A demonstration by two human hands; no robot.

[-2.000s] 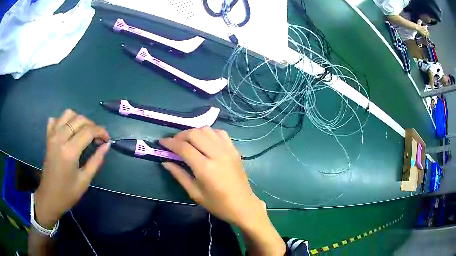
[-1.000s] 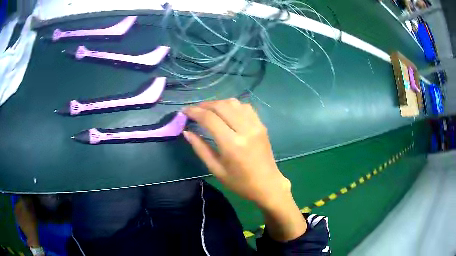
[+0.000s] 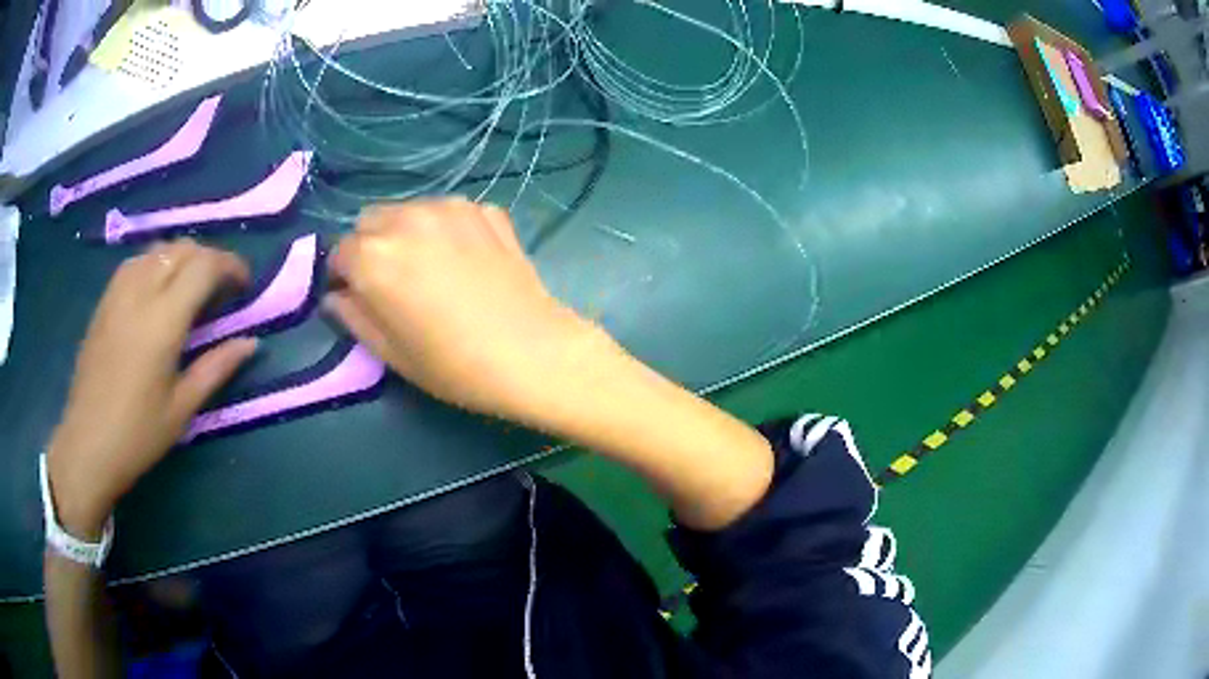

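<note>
Several pink and black 3D pens lie in a row on the dark green bench. My left hand (image 3: 153,358) is over the front part of the third pen (image 3: 276,295), thumb and fingers apart, and hides its tip. My right hand (image 3: 431,299) is at the rear end of that pen, fingers bent; its fingertips are blurred, so a hold on a cable cannot be told. The nearest pen (image 3: 298,395) lies below both hands. Two more pens, one (image 3: 219,212) behind the other (image 3: 146,159), lie farther back. Clear filament (image 3: 530,100) lies in loose coils behind my right hand.
Dark cables run under the filament. A white board (image 3: 100,113) with dark tools and a yellowish dotted patch is at upper left. A small open cardboard box (image 3: 1090,166) with pink and blue pieces stands at far right. The bench's front edge curves below my hands.
The view has shifted, so the pens appear farther left. My left hand has come back over the third pen. My right hand has moved from the nearest pen's rear to the third pen's rear.
</note>
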